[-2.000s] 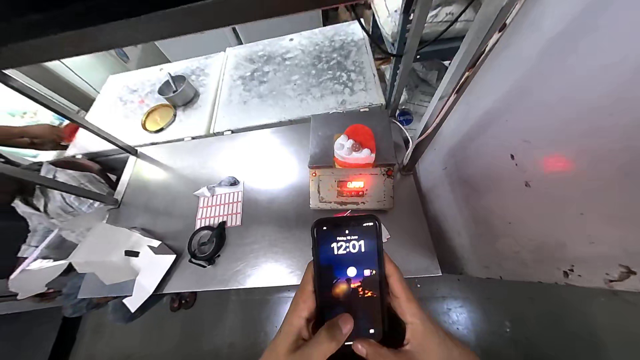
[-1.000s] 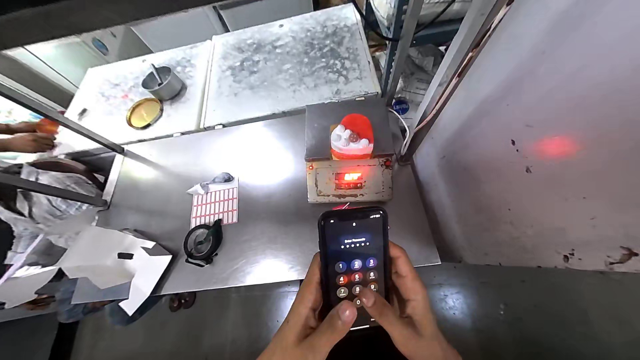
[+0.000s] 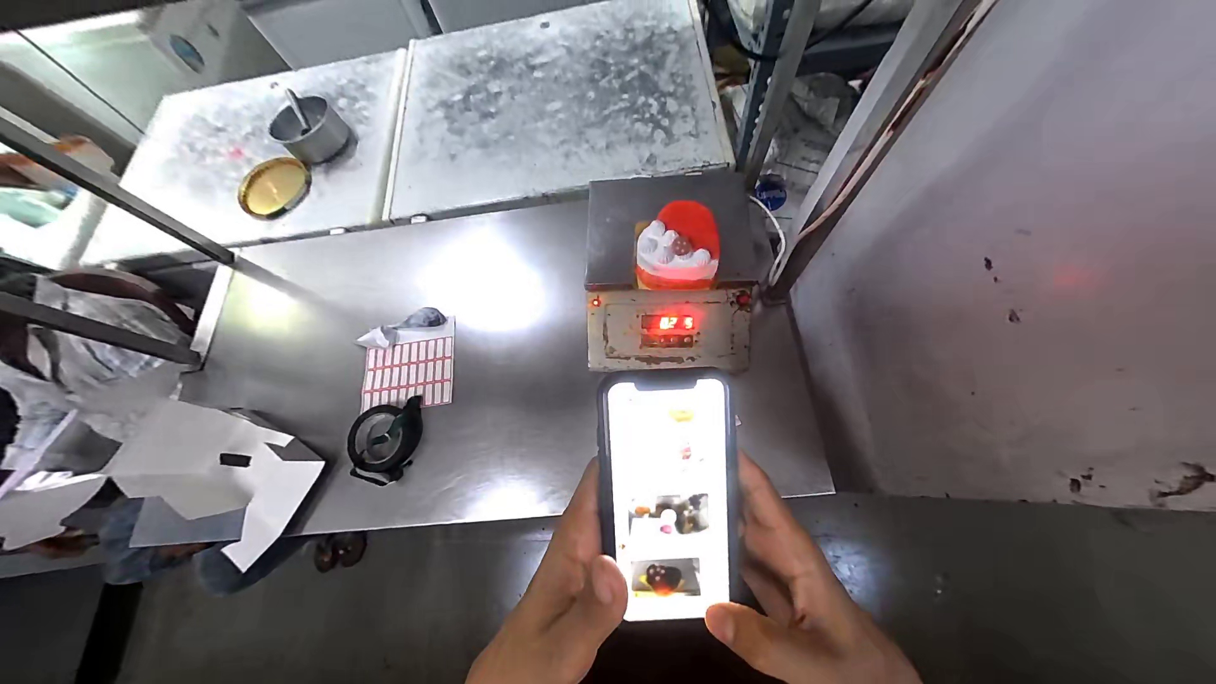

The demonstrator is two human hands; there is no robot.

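Observation:
A smartphone (image 3: 670, 551) in a dark case is held upright between my two hands, its bright screen showing several pictures. My left hand (image 3: 560, 589) grips its left edge, thumb beside the screen. On the right edge is my right hand (image 3: 803, 598), with the thumb at the screen's lower right corner. Just beyond the phone stands a worn digital weighing scale (image 3: 617, 328) with a lit red display. A small red heart-like cake (image 3: 676, 261) with white piped cream sits on its metal platform, near the front edge.
On the steel table (image 3: 513, 418) lie a sheet of red-bordered labels (image 3: 408, 370) and a black round tape dispenser (image 3: 385, 439). A person holds white cardboard (image 3: 204, 456) at the left. Behind stand a metal pot (image 3: 312, 131) and a golden lid (image 3: 274, 187). A wall (image 3: 1007, 313) borders the right.
The phone's screen has gone from a lock screen, through a passcode keypad, to a bright page with pictures. Both hands have kept hold of the phone. The white cardboard at the left has shifted.

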